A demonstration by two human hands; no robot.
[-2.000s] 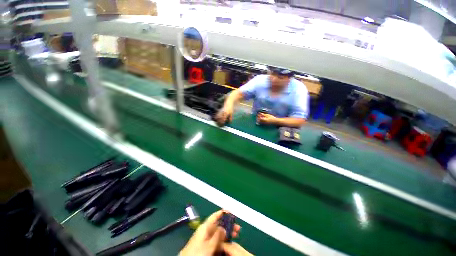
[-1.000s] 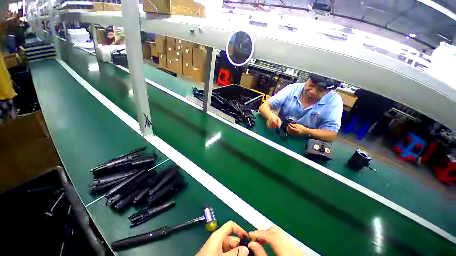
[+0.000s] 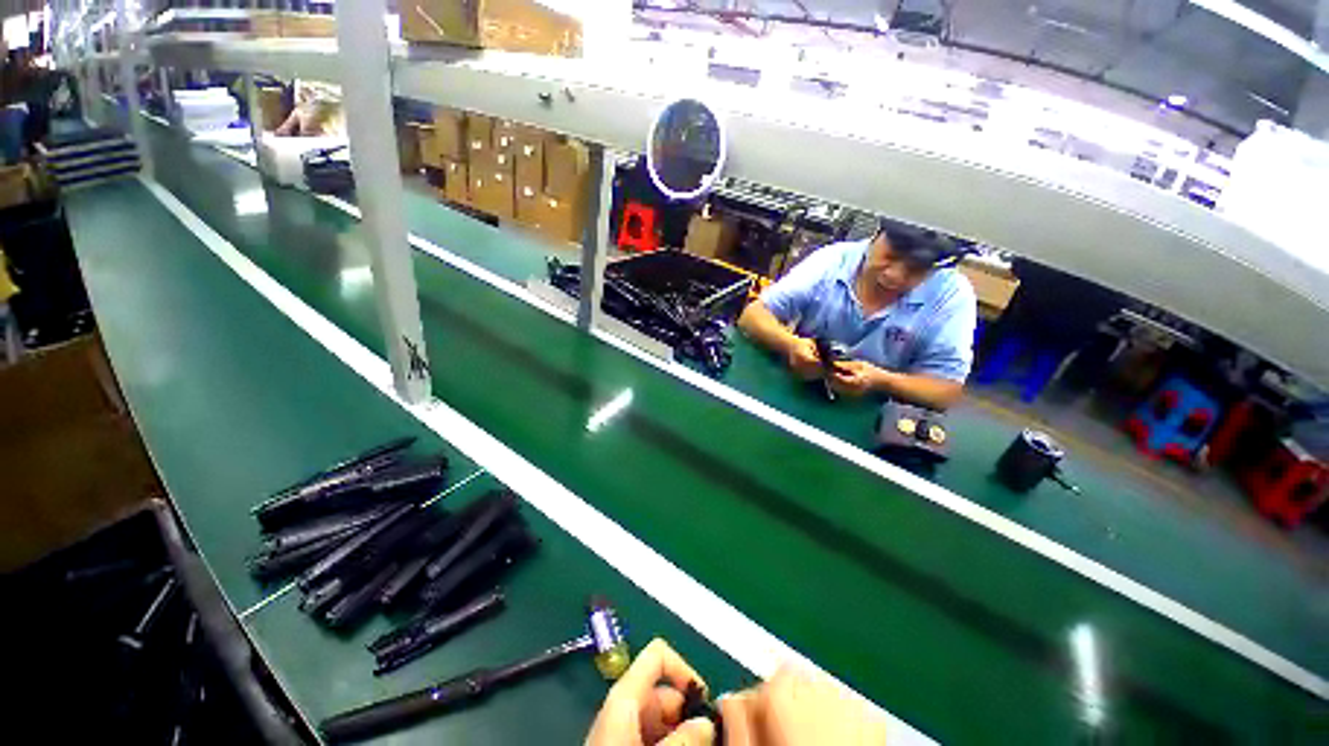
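Note:
My left hand (image 3: pixel 641 703) is at the bottom edge, fingers closed around a small dark part (image 3: pixel 700 710). My right hand (image 3: pixel 802 711) is beside it, its fingers against the same part. Both hands are cut off by the frame edge, and most of the part is hidden by the fingers. A mallet (image 3: pixel 481 676) with a silver head and yellow-green tip lies left of my left hand. A pile of black handle shells (image 3: pixel 394 539) lies on the green bench further left.
A black parts bin (image 3: pixel 204 612) is at lower left. A green conveyor (image 3: pixel 700 496) with pale rails runs beyond my hands. Across it sit a person in light blue (image 3: pixel 882 313), a fixture block (image 3: pixel 912 433), a black housing (image 3: pixel 1029 459) and a heaped tray (image 3: pixel 656 299). A post (image 3: pixel 382 219) stands at the rail.
The view has turned and shifted since the first frame. My right hand has come up beside my left at the dark part. The person opposite has brought both hands together.

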